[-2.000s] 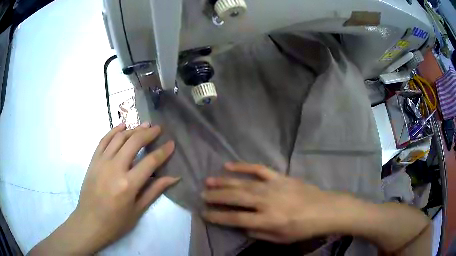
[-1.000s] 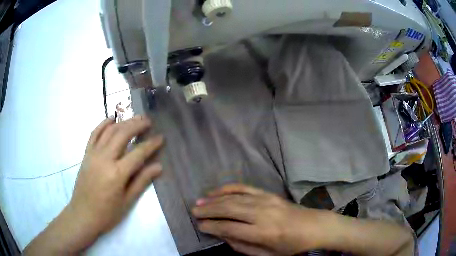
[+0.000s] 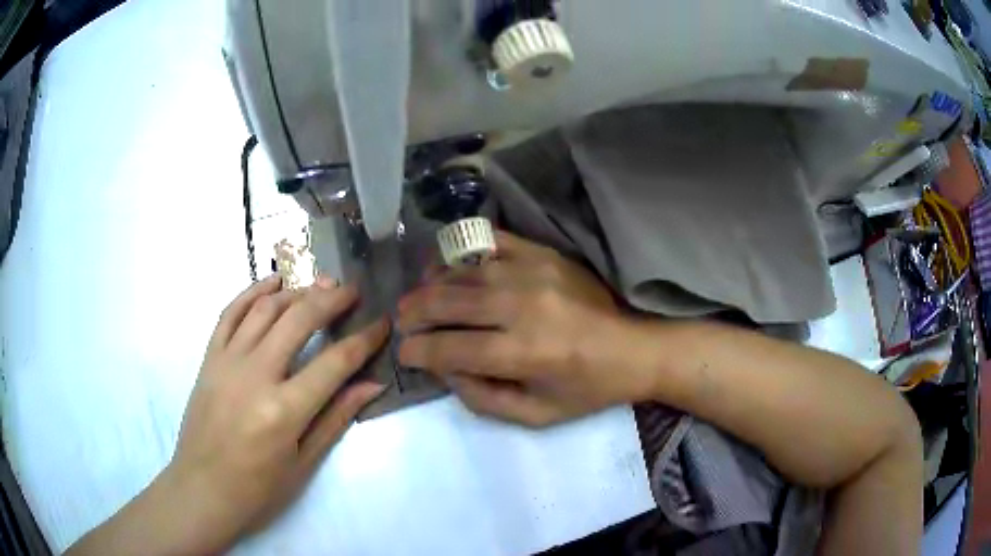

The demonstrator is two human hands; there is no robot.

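The grey-brown garment piece (image 3: 706,206) lies under the arm of the white sewing machine (image 3: 652,54). Its narrow end (image 3: 404,400) shows between my hands, just in front of the needle area. My left hand (image 3: 272,396) lies with fingers spread, fingertips on the cloth's left edge beside the shiny needle plate (image 3: 293,261). My right hand (image 3: 522,331) lies on the cloth, right of my left fingertips and below the cream ribbed tension knob (image 3: 467,239). Whether its fingers pinch the cloth is hidden. The presser foot is blurred and partly hidden.
More cloth, with a finely ribbed strip (image 3: 679,467), hangs at the table's front edge under my right forearm. A small open box (image 3: 918,288) with metal and purple bits stands at the right, by yellow cord (image 3: 943,234). The white table (image 3: 120,272) extends left.
The cloth has moved away from me under the machine, and its near end now lies just before the needle area. My right hand has moved up towards the needle. My left hand stays near the plate.
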